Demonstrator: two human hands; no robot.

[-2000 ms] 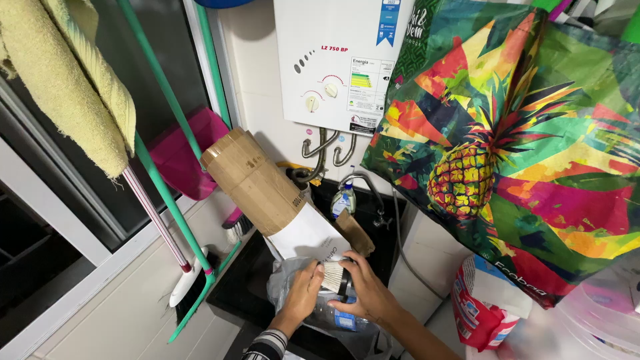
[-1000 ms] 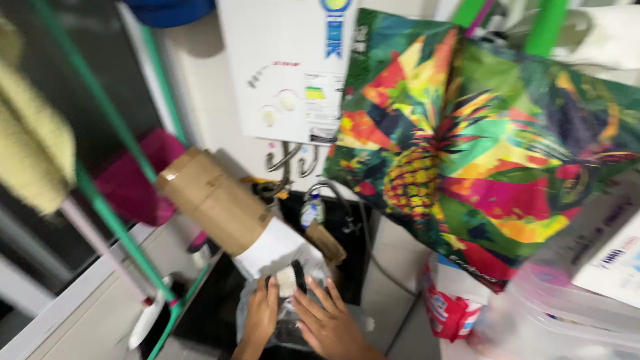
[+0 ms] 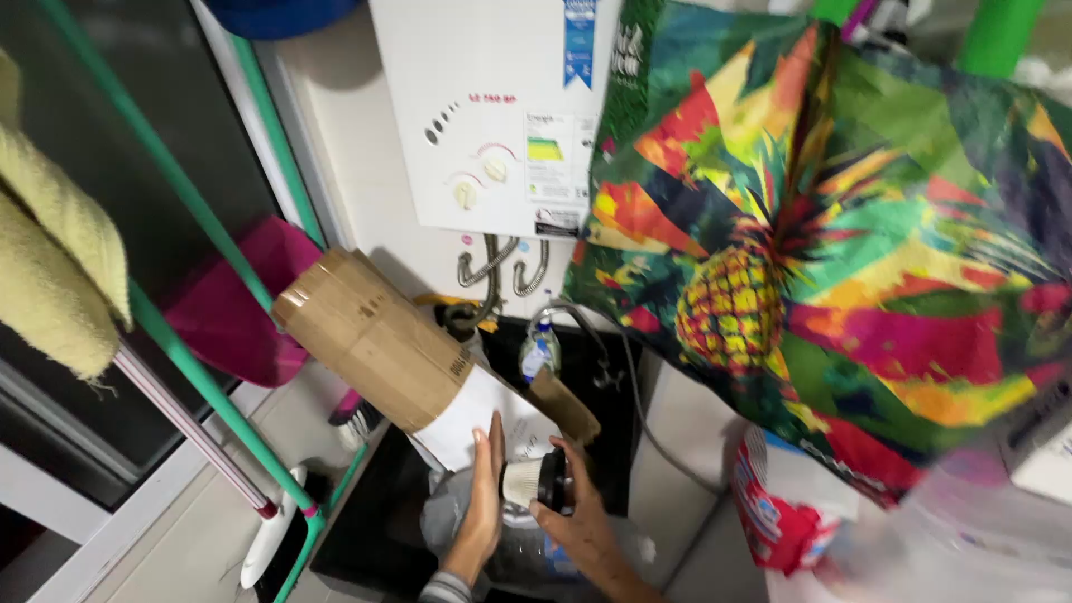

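Observation:
A small pleated filter with black end rims (image 3: 526,483) is held on its side between my hands, above a dark sink. My right hand (image 3: 578,511) grips its right black rim, thumb below and fingers over the top. The flat palm of my left hand (image 3: 483,494) faces the filter's left end, fingers extended upward; whether it touches the rim is hard to tell. Behind my hands lies a cardboard box (image 3: 377,335) with a white printed sheet or box (image 3: 486,419) at its lower end. Under my hands are clear plastic items (image 3: 519,557), partly hidden.
A black sink (image 3: 368,528) holds a detergent bottle (image 3: 540,352) and a cardboard flap (image 3: 565,406). Brooms (image 3: 276,536) and a pink dustpan (image 3: 243,310) stand left. A water heater (image 3: 494,117) hangs behind; a pineapple-print bag (image 3: 729,310) hangs right, above a red package (image 3: 779,511).
My left hand has straightened into a flat palm beside the filter, while my right hand, spread flat one second ago, now grips its rim. The filter's pleated side shows more plainly.

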